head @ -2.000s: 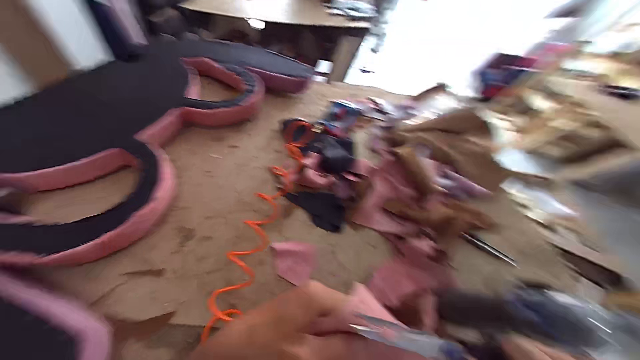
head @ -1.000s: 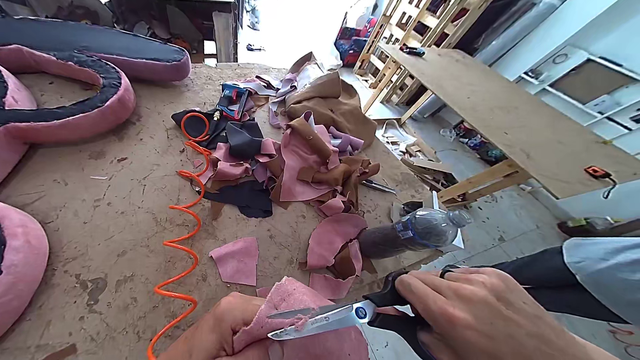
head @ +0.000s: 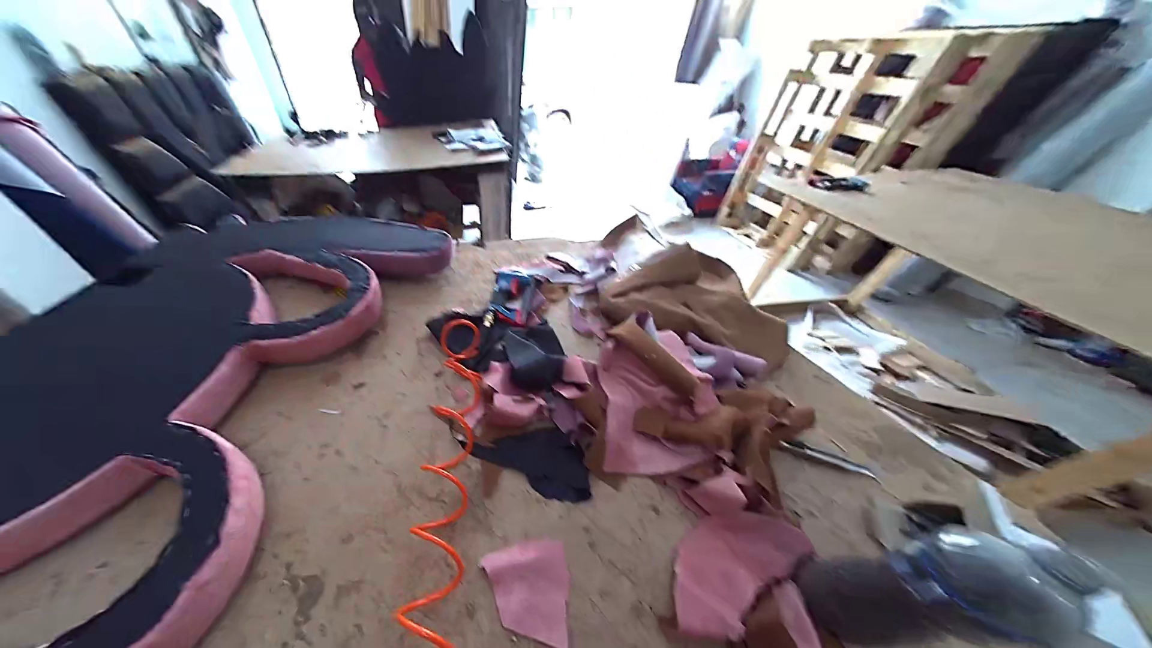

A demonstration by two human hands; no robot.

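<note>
Neither of my hands shows in the head view, and the scissors are out of sight too. On the table (head: pixel 351 504) lies a heap of fabric scraps: a large brown piece (head: pixel 693 306), crumpled pink pieces (head: pixel 639 423) and a black piece (head: pixel 540 459). A flat pink scrap (head: pixel 533 589) lies apart at the lower middle. An orange coiled air hose (head: pixel 441 517) runs up to a blue and red tool (head: pixel 513 297), likely a pneumatic stapler. At the lower right a clear plastic bottle (head: pixel 981 585) with dark contents lies on its side. A slim metal tool (head: pixel 828 457) lies beside the heap.
A curvy panel (head: pixel 99 360), black underneath with pink upholstered edges, covers the left side. Another table (head: pixel 1008 234) stands at the right before a wooden pallet-like frame (head: pixel 864 108). A desk (head: pixel 360 155) stands at the back. Cardboard and debris (head: pixel 954 387) lie on the floor.
One second ago my left hand held pink fabric and my right hand held scissors at it; now both hands are out of view. The view has tilted up and swung left.
</note>
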